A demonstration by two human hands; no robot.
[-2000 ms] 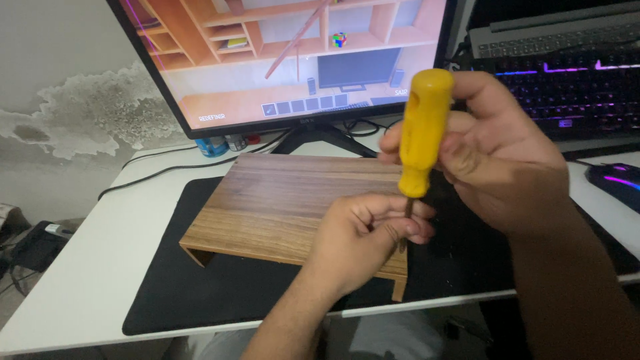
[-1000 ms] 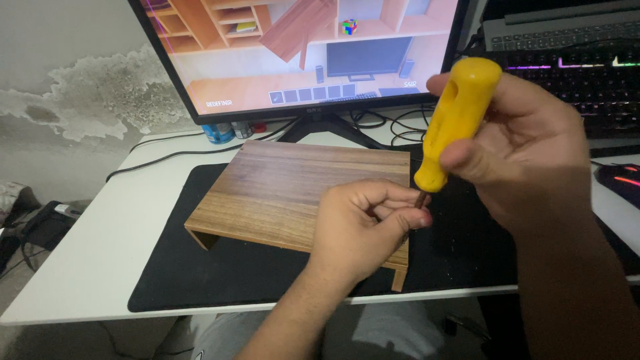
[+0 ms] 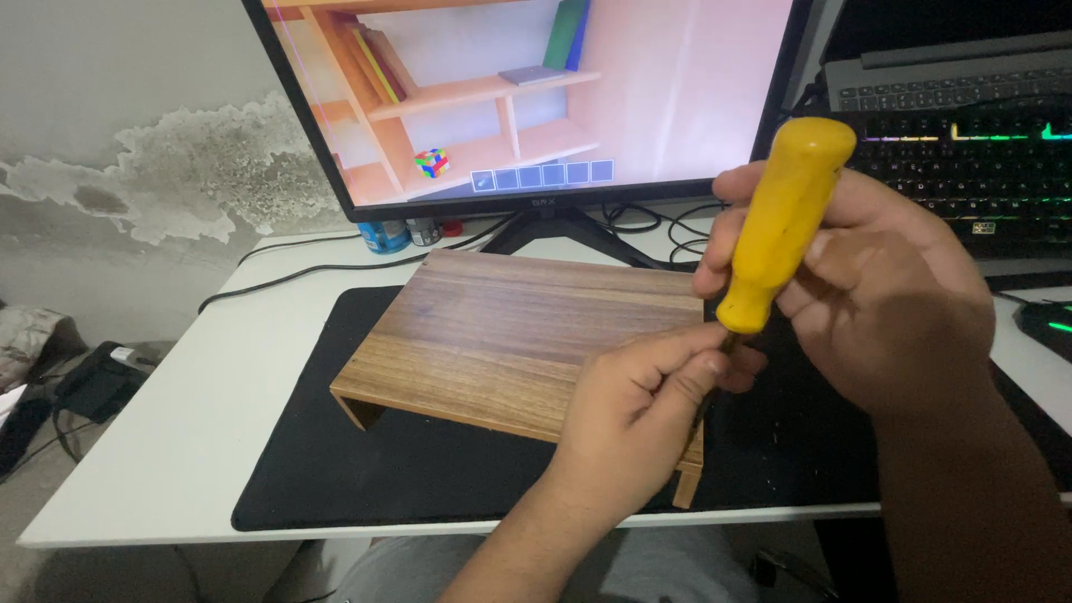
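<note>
My right hand [image 3: 888, 285] holds the yellow handle of a screwdriver [image 3: 787, 222], which is tilted with its handle up and its shaft pointing down. The thumb and fingers of my left hand [image 3: 645, 402] pinch the shaft just below the handle. The lower end of the shaft is mostly hidden by my left hand. Beneath and to the left of my hands, a wood-grain stand [image 3: 494, 327] with short legs rests on a black desk mat [image 3: 435, 473]; my left hand overlaps its near right corner in view.
A lit monitor [image 3: 544, 201] stands behind the wooden stand, with black cables [image 3: 335, 268] around its base. A blue container [image 3: 385, 237] is at its left. A backlit keyboard [image 3: 963, 176] and a laptop [image 3: 921, 71] lie at the right, a mouse [image 3: 1047, 322] below them.
The screwdriver has stayed in both hands while its tilt has changed, the handle leaning further right than two seconds ago. The picture on the monitor has changed.
</note>
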